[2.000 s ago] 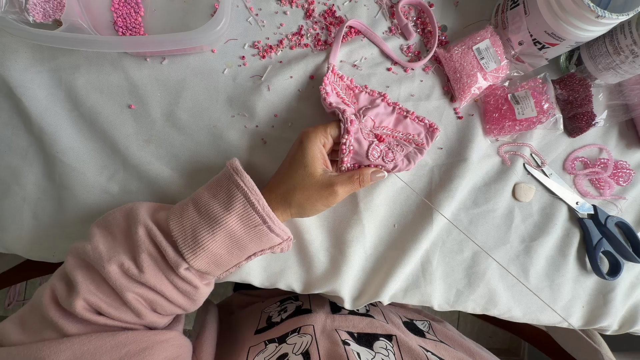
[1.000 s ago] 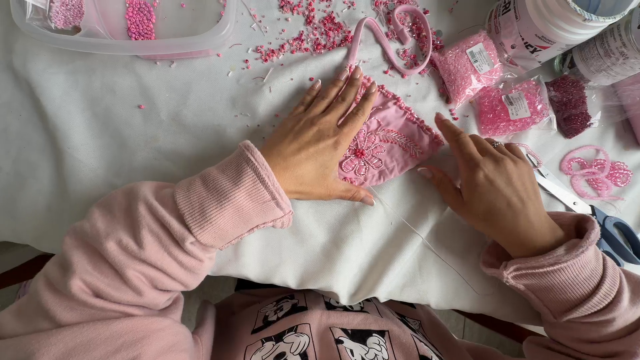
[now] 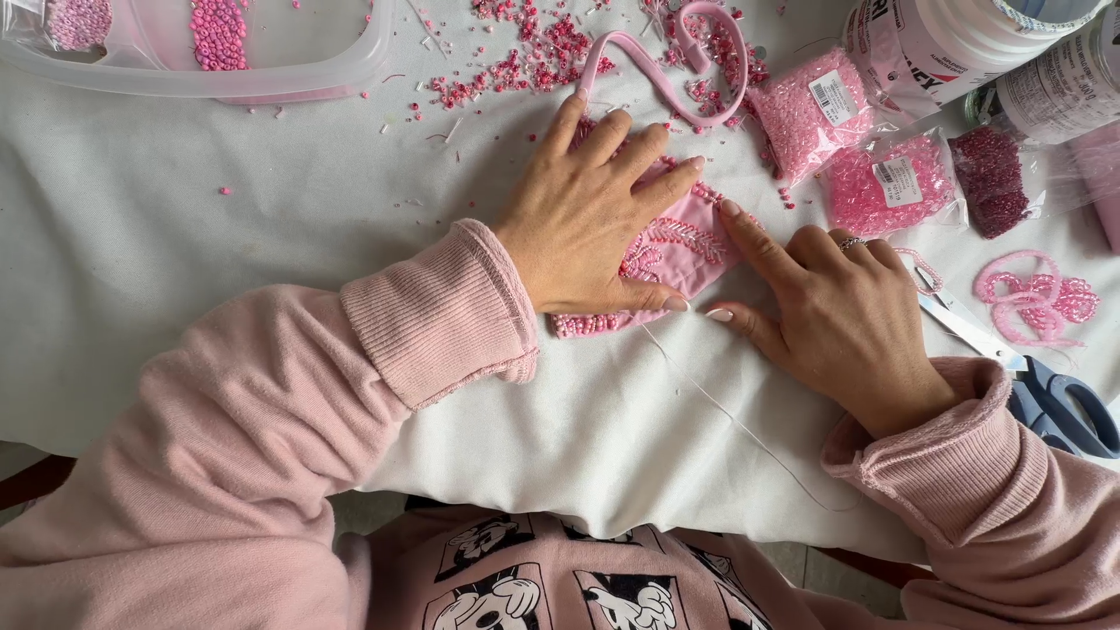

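Note:
A pink fabric piece with beaded edges and a beaded flower [image 3: 691,249] lies on the white cloth, partly hidden by my hands. Spread flat over its left part is my left hand [image 3: 604,210], fingers apart. My right hand [image 3: 818,306] rests at its right edge, the index fingertip touching the upper right border and the thumb on the cloth near the lower corner. From the piece's lower edge a thin thread [image 3: 726,411] trails down to the right. A pink fabric strap [image 3: 652,74] curls above it.
Loose pink beads [image 3: 534,61] scatter behind the piece. Bead bags [image 3: 888,188], plastic jars [image 3: 945,44] and a beaded strand [image 3: 1032,297] are at the right. Scissors [image 3: 971,328] lie beside my right hand. A clear plastic container [image 3: 306,83] stands at the upper left.
Two seconds ago my left hand held the piece by its lower left edge and my right hand was out of view. Both hands are now on the piece, which lies flatter on the cloth.

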